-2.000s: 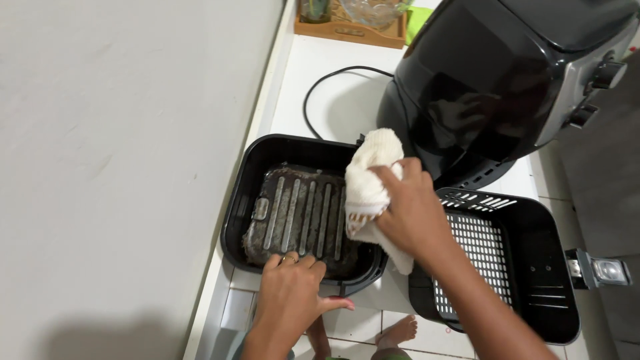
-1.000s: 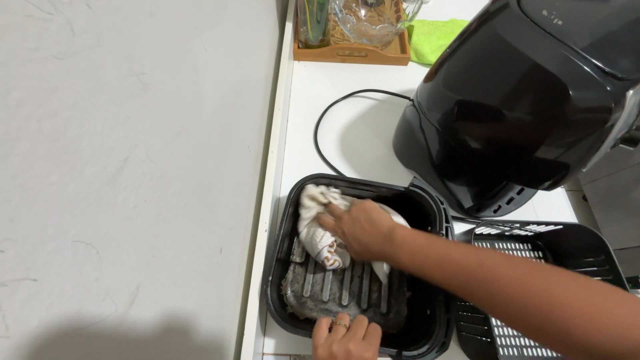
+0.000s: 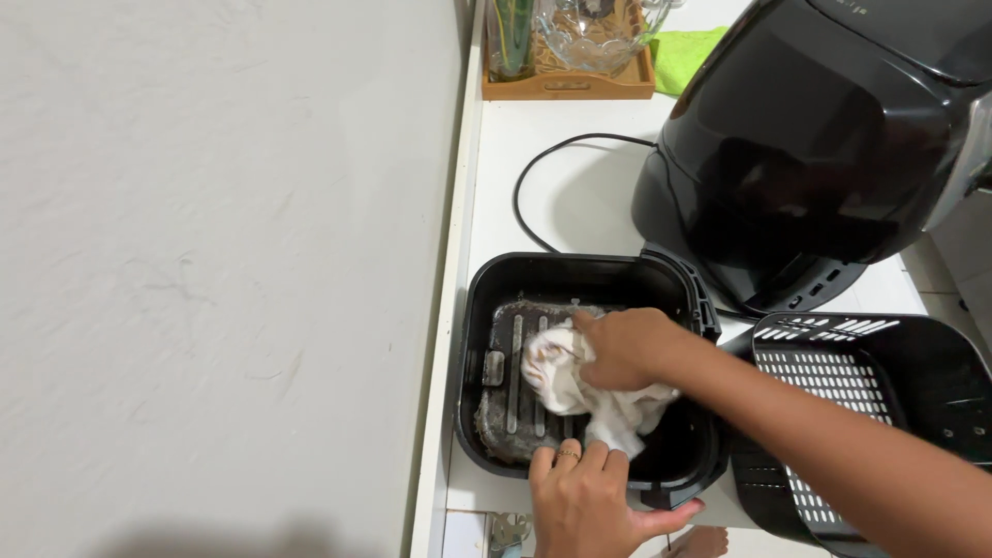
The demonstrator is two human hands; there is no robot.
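A black air fryer drawer (image 3: 479,418) lies on the white counter, its ridged floor marked with greyish residue. Inside it, my right hand (image 3: 632,349) presses a bunched white cloth (image 3: 556,370) against the floor, right of the middle. My left hand (image 3: 581,496), with a ring on one finger, grips the near rim of the drawer, its fingertips over the edge and its thumb out to the right. To the right of the drawer sits the black perforated basket (image 3: 829,380), partly hidden under my right forearm.
The black air fryer body (image 3: 783,147) stands behind at the right, its power cord (image 3: 518,190) looping over the counter. A wooden tray (image 3: 570,85) with a glass bowl (image 3: 597,39) is at the back, beside a green cloth (image 3: 686,58). A grey wall (image 3: 232,232) runs along the left.
Since one second ago, my right hand and the white cloth have moved from the drawer's far part toward its near side. My left hand remains at the near rim. The view has shifted.
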